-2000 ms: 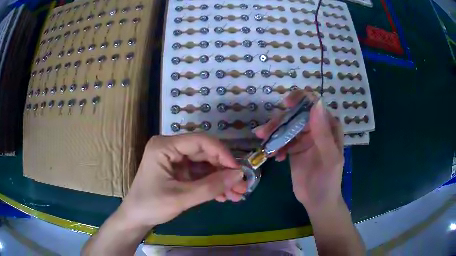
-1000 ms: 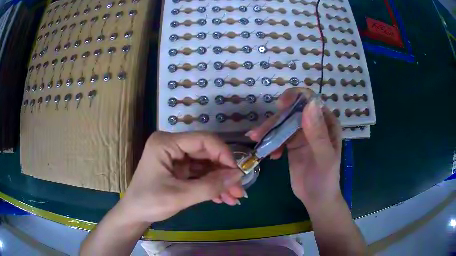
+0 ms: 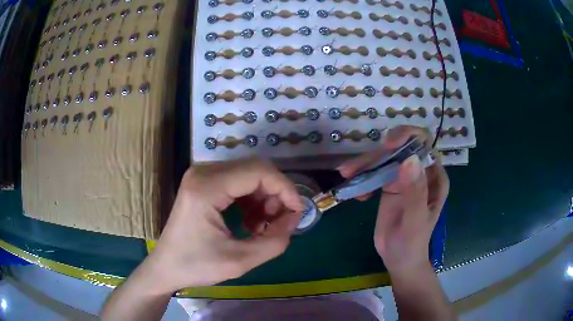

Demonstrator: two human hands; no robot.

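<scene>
My right hand holds the grey-silver wired hand tool, its gold tip pointing down-left at the rim of the round fixture. My left hand is at the fixture's left side, thumb and index fingertips together at its edge. Whether a small part is between these fingertips cannot be told; they hide part of the fixture. The white holding board lies just behind both hands, with rows of dumbbell-shaped cutouts, some filled with silver leaded parts.
The brown cardboard board with rows of silver parts is at left. The red-black tool lead crosses the white board's right side. A red label is at the back right. Yellow tape marks the near mat edge.
The tool has swung to a flatter angle and my right hand has moved slightly right. The lead has shifted right. The boards appear a little higher in view.
</scene>
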